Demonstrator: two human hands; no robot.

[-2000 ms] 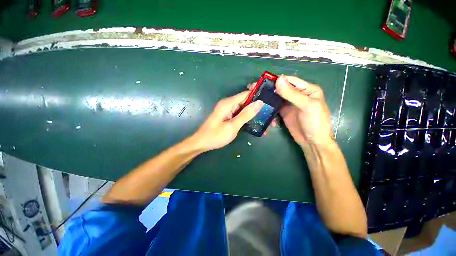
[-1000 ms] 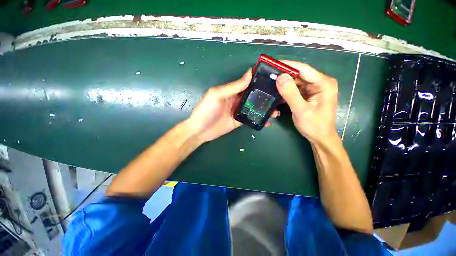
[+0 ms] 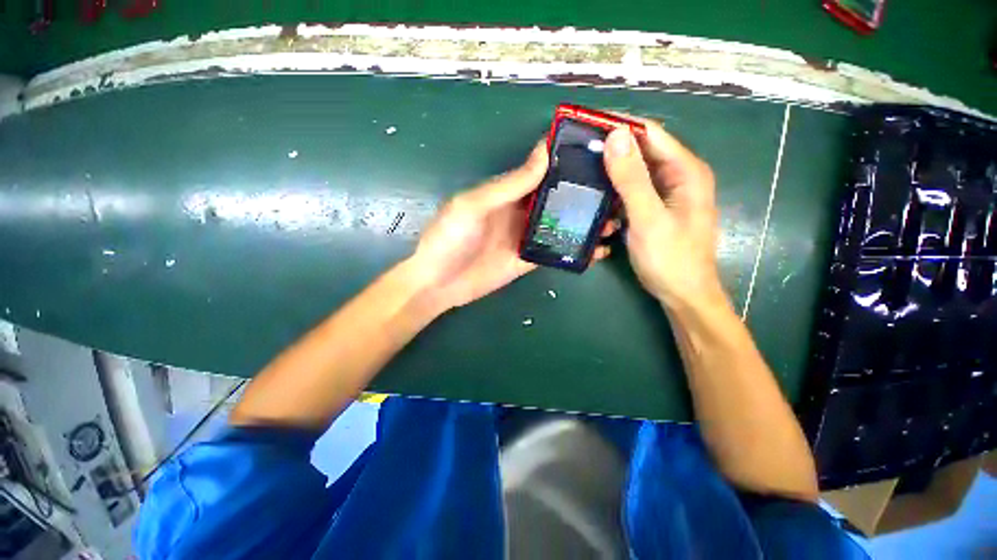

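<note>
A covered phone (image 3: 571, 208) with a red rim and a black housing on its face is held over the dark green bench. A window in the housing shows silvery and green board. My left hand (image 3: 476, 235) grips the phone's left edge, thumb along its side. My right hand (image 3: 664, 208) grips its upper right side, with the thumb on the black face near the small bright camera hole. The fingers under the phone are mostly hidden.
The dark green bench (image 3: 273, 273) carries small scraps and a thin white line. A black blister tray (image 3: 913, 295) lies at the right over a cardboard carton (image 3: 924, 503). Beyond the worn whitish ledge (image 3: 437, 58), the green belt (image 3: 492, 15) carries red-edged phones, cut off by the top edge.
The phone has turned more upright and its black housing lies flatter within the red rim than two seconds ago. My right thumb remains at its top. The belt phones have shifted towards the top edge.
</note>
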